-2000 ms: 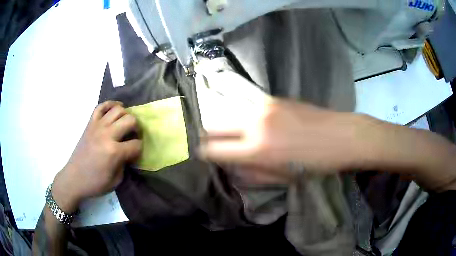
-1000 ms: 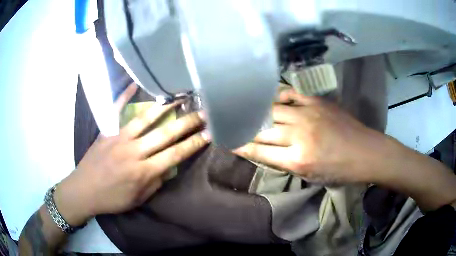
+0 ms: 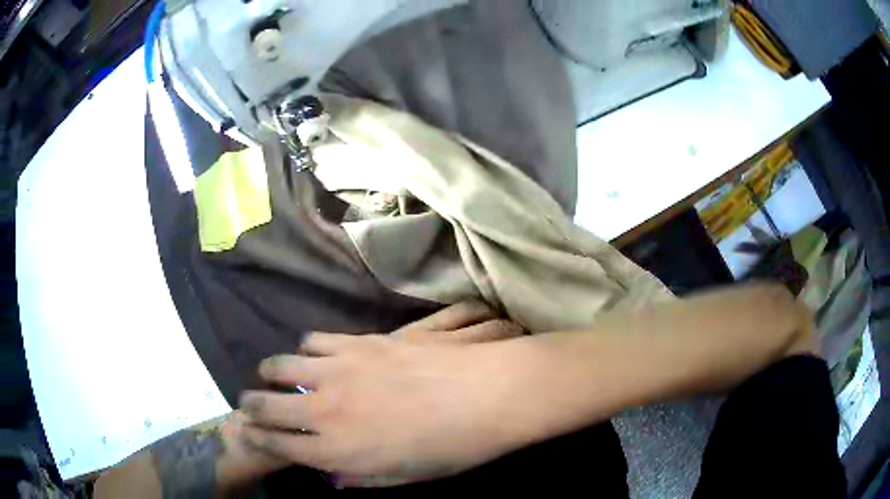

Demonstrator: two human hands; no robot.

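Dark brown cloth (image 3: 283,297) lies under the machine head, with the pale yellow-green patch (image 3: 232,200) flat on it, left of the presser foot (image 3: 301,158). Beige cloth (image 3: 546,263) is bunched right of the needle area and runs toward the lap. My right hand (image 3: 390,404) crosses in front of me at the cloth's near edge, fingers somewhat apart, over my left wrist. My left hand (image 3: 464,322) is mostly hidden beneath it; only some fingers show on the cloth. A small bright glint shows between the right fingers; what it is cannot be told.
The white machine head (image 3: 224,58) stands at the top, with a white strip (image 3: 173,136) hanging at its left. Grey cloth (image 3: 488,88) lies behind the beige. The white table (image 3: 78,263) shows on both sides. A yellow coil (image 3: 761,39) and heaped cloth lie at the right.
Both hands have left the needle area and come down toward the lap, the right crossing over the left. The view has shifted, and the patch is uncovered again.
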